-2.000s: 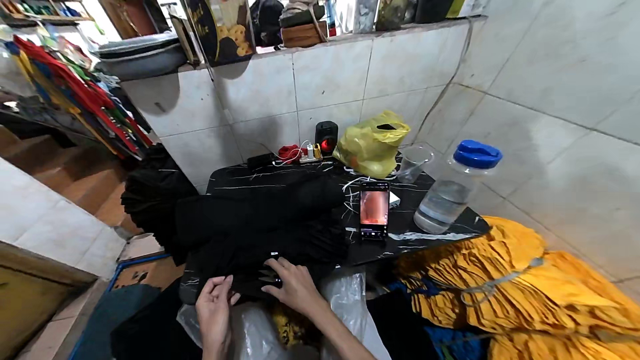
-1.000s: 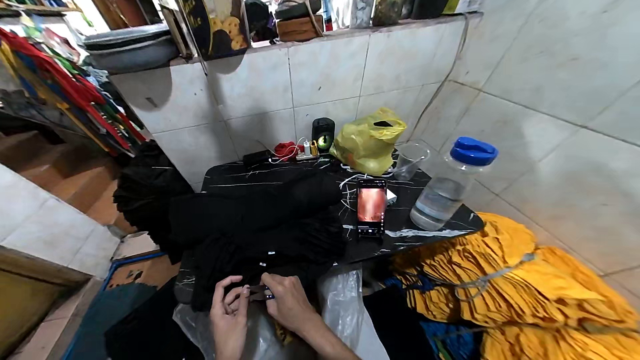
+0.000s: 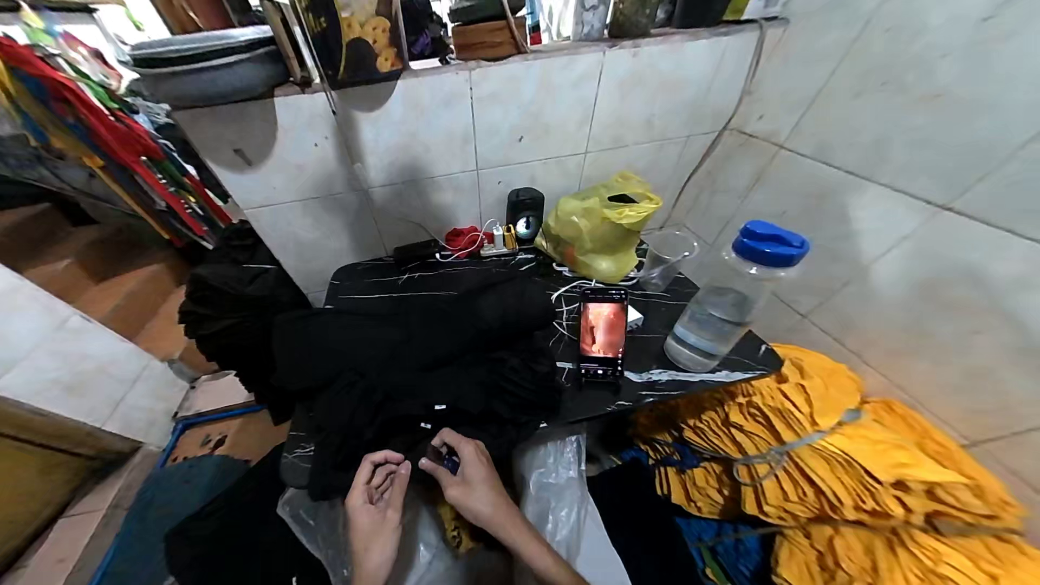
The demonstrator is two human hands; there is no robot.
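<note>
Black garments [image 3: 422,325] lie piled over the left part of a black marble-patterned table [image 3: 650,386], with small white tags near the front. At the pile's front edge my left hand [image 3: 378,496] has its fingers curled and thumb tip near the forefinger; whether it pinches thread or fabric cannot be made out. Just to its right, my right hand [image 3: 467,479] holds a small dark tool [image 3: 445,461], whose kind is unclear. The fingertips of both hands are close together. Beneath them is clear plastic sheeting [image 3: 552,479].
A phone [image 3: 603,333] with a lit screen stands on the table beside a blue-lidded water bottle [image 3: 715,309], a clear plastic cup [image 3: 666,260], a yellow plastic bag [image 3: 601,227] and white cables. Tied bundles of orange cloth [image 3: 812,455] lie at right. A tiled wall [image 3: 528,122] runs behind.
Both hands came together at the garment's front edge from a wider spacing, and now show a small gap between their fingertips. The right hand's dark tool has tilted more upright.
</note>
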